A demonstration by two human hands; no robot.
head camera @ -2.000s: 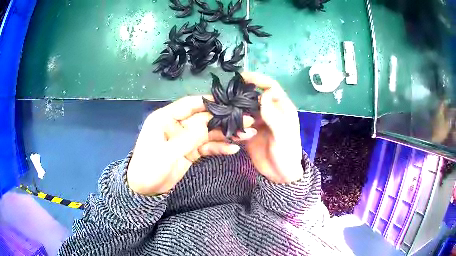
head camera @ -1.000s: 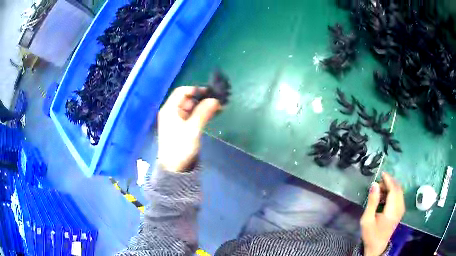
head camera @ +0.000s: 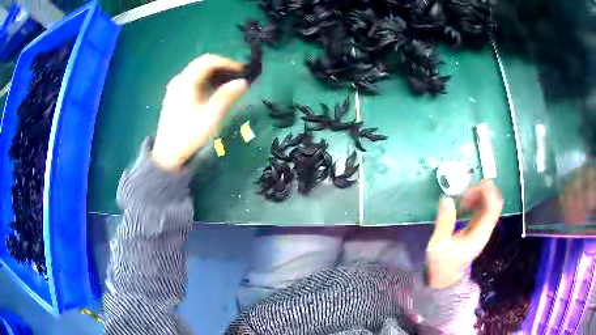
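Observation:
My left hand (head camera: 202, 108), slightly blurred, is over the green table at upper left. Its thumb and fingertips are at the lower end of a black spiky piece (head camera: 254, 60) beside the big heap; whether they grip it is unclear. My right hand (head camera: 465, 232) is at the table's front edge with thumb and fingers apart and nothing seen in it. Its fingertips are just below the white glue bottle (head camera: 453, 176), which lies on the table. A small group of black spiky pieces (head camera: 306, 160) lies between the hands.
A large heap of black pieces (head camera: 385, 33) lies at the back. A blue bin (head camera: 70, 163) with black pieces stands at left. A white strip (head camera: 485, 150) lies right of the bottle. Two small yellowish marks (head camera: 246, 131) show near my left hand. Ribbed purple crates (head camera: 565, 288) are at lower right.
The view has swung right. My left hand has moved from beside the blue bin to the heap's left end. My right hand has moved right to the glue bottle. The joined piece seen earlier is no longer visible in my hands.

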